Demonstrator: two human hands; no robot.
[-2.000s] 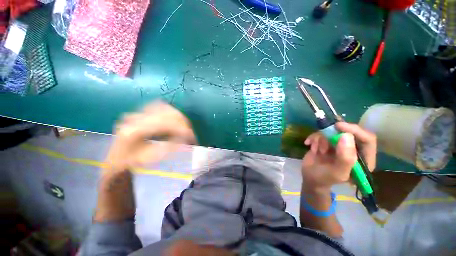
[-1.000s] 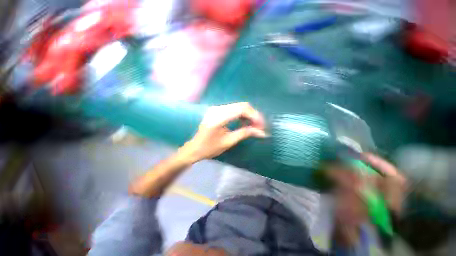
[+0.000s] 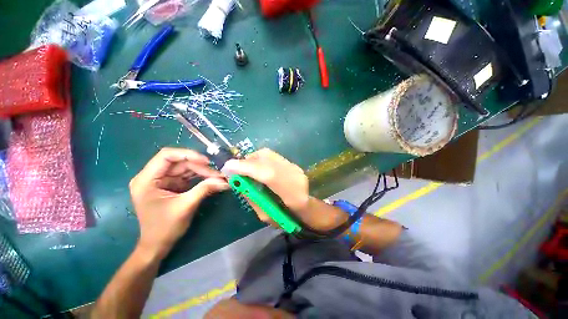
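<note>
My right hand (image 3: 274, 184) is closed around the green-handled soldering iron (image 3: 265, 204). The iron's metal tip and curved guide tube point up and left, over the near side of a pile of thin white wires (image 3: 212, 106). The green circuit board panel (image 3: 245, 147) is mostly hidden under my right hand; only small bits of its edges show. My left hand (image 3: 171, 196) is beside the iron, thumb and fingertips close together near its handle. Whether the fingertips pinch a small piece cannot be made out.
Open blue-handled side cutters (image 3: 146, 81) lie beyond the wires. Red bubble-wrap packs (image 3: 43, 168) lie at left. A dark banded spool (image 3: 289, 80), a red screwdriver (image 3: 322, 67) and a small dark fitting (image 3: 241, 55) lie beyond. A cream tube (image 3: 380, 124) and black box (image 3: 436, 50) stand right.
The view has swung, so bench items sit elsewhere in the picture. My right hand has brought the iron from beside the panel to over it. My left hand is now close to the iron.
</note>
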